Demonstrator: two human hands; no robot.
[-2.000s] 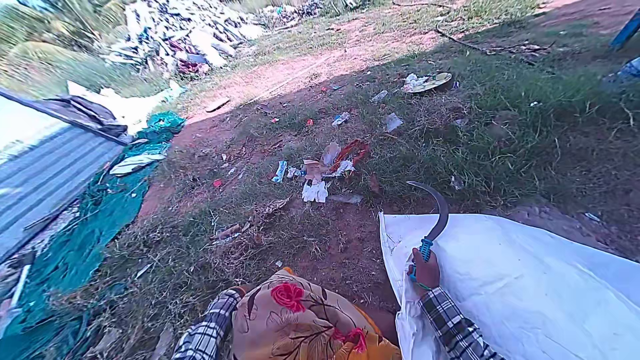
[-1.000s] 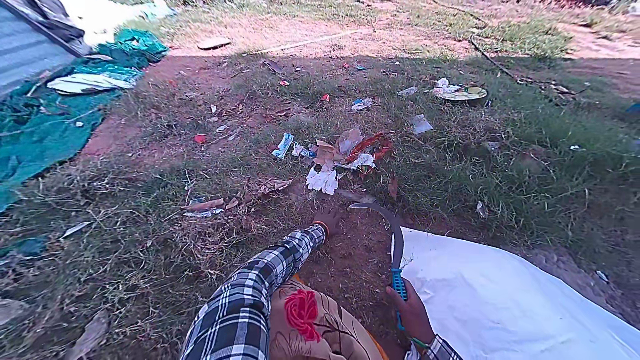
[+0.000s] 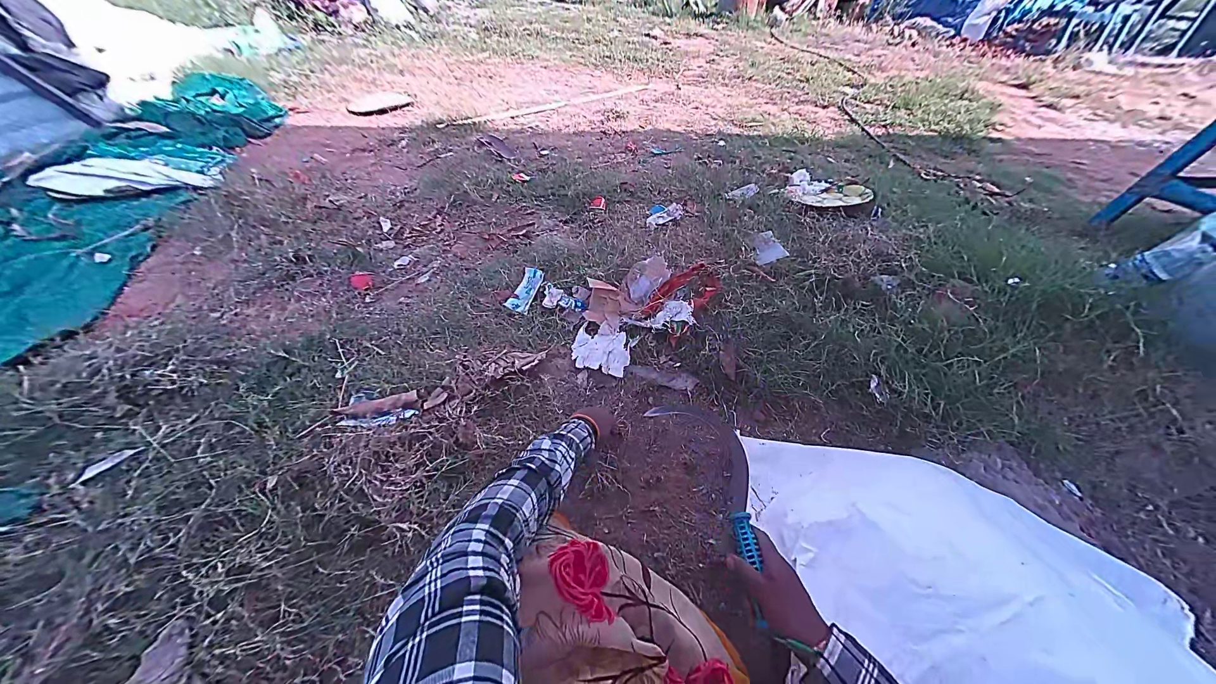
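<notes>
My right hand (image 3: 781,591) is closed around the blue handle of a sickle (image 3: 737,475), at the left edge of a white sheet (image 3: 931,551). The sickle's dark curved blade points away from me and bends left over bare soil. My left hand (image 3: 600,421) reaches down to the ground left of the blade tip; its fingers are too dark and small to tell whether they hold anything. Just beyond it lie a torn white scrap (image 3: 600,350), brown paper and a reddish-orange strip (image 3: 679,285). Floral cloth (image 3: 608,608) covers my lap.
Dry, cut-looking grass (image 3: 237,494) spreads at the left, with green netting (image 3: 76,247) beyond. Taller green grass (image 3: 988,313) grows at the right, near a blue metal frame (image 3: 1164,180). A round plate-like thing (image 3: 836,196) and a long thin branch (image 3: 874,133) lie farther off.
My left hand has moved forward from beside my lap to the soil near the litter. The sickle has come off the white sheet to its left edge. The view has shifted.
</notes>
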